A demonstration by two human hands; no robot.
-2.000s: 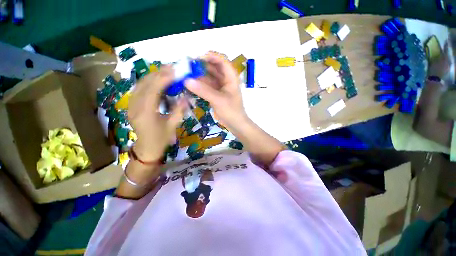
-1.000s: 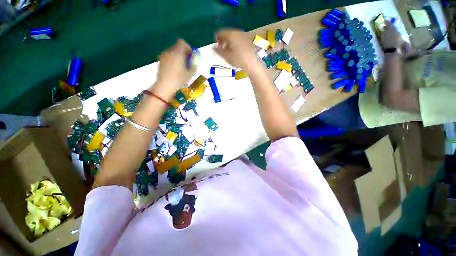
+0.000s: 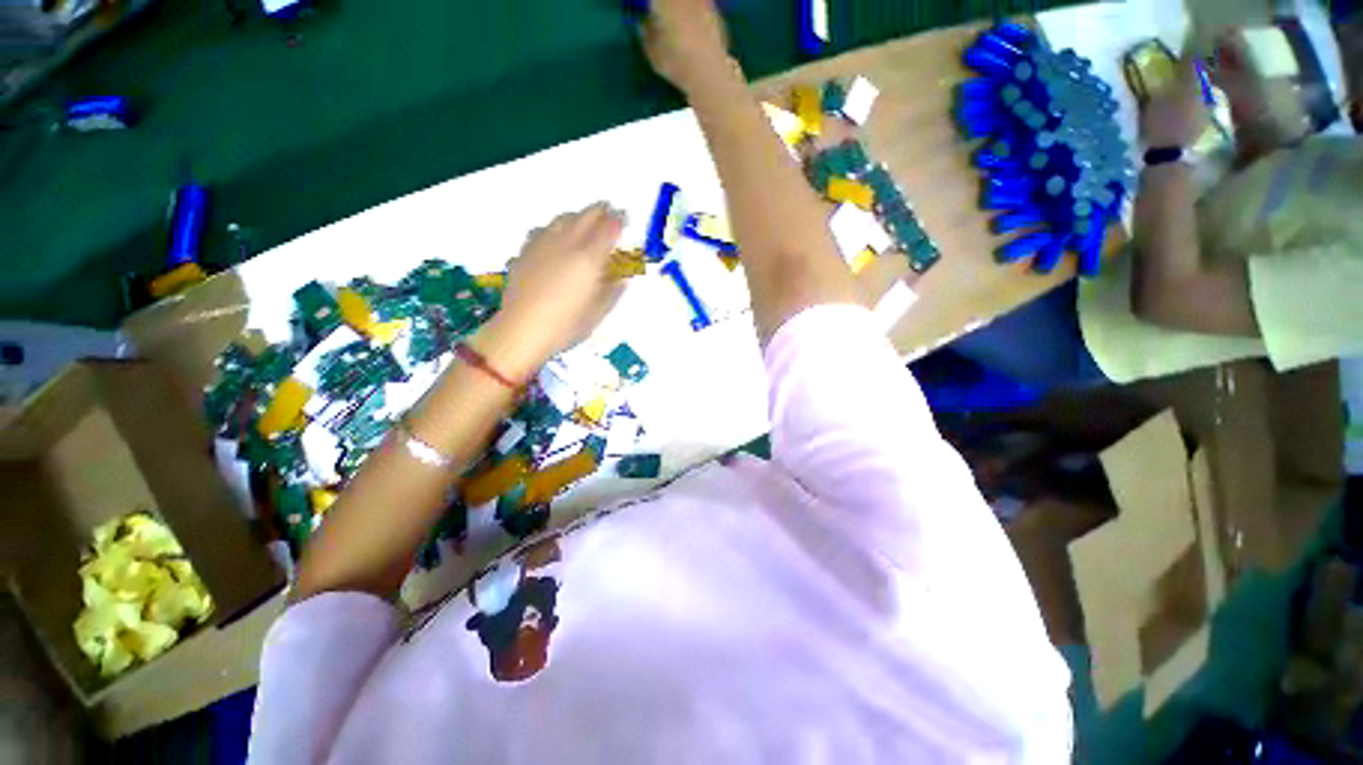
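Note:
My left hand (image 3: 565, 277) is over the right edge of the heap of green boards (image 3: 426, 292), fingers pointing toward the blue cells. An amber piece (image 3: 626, 263) shows beside its fingers; whether the hand holds anything is unclear. A blue cell (image 3: 662, 221) with a white face stands out just right of the fingertips. A second blue cell with a white face (image 3: 709, 230) and a thin blue cell (image 3: 686, 295) lie nearby on the white sheet. My right hand (image 3: 691, 53) reaches over the green surface at the top edge, fingers curled; a bit of blue shows beside it, its hold unclear.
A cardboard box (image 3: 105, 493) with pale yellow scraps (image 3: 138, 595) is at left. Sorted boards (image 3: 882, 202) lie on cardboard at right, beside grouped blue cells (image 3: 1054, 150). Another person's arm (image 3: 1181, 224) is at far right. Blue cells (image 3: 187, 224) lie on the green surface.
My right hand has moved up and away to the top edge. My left hand has come down toward the heap, and a blue cell now lies right of its fingers.

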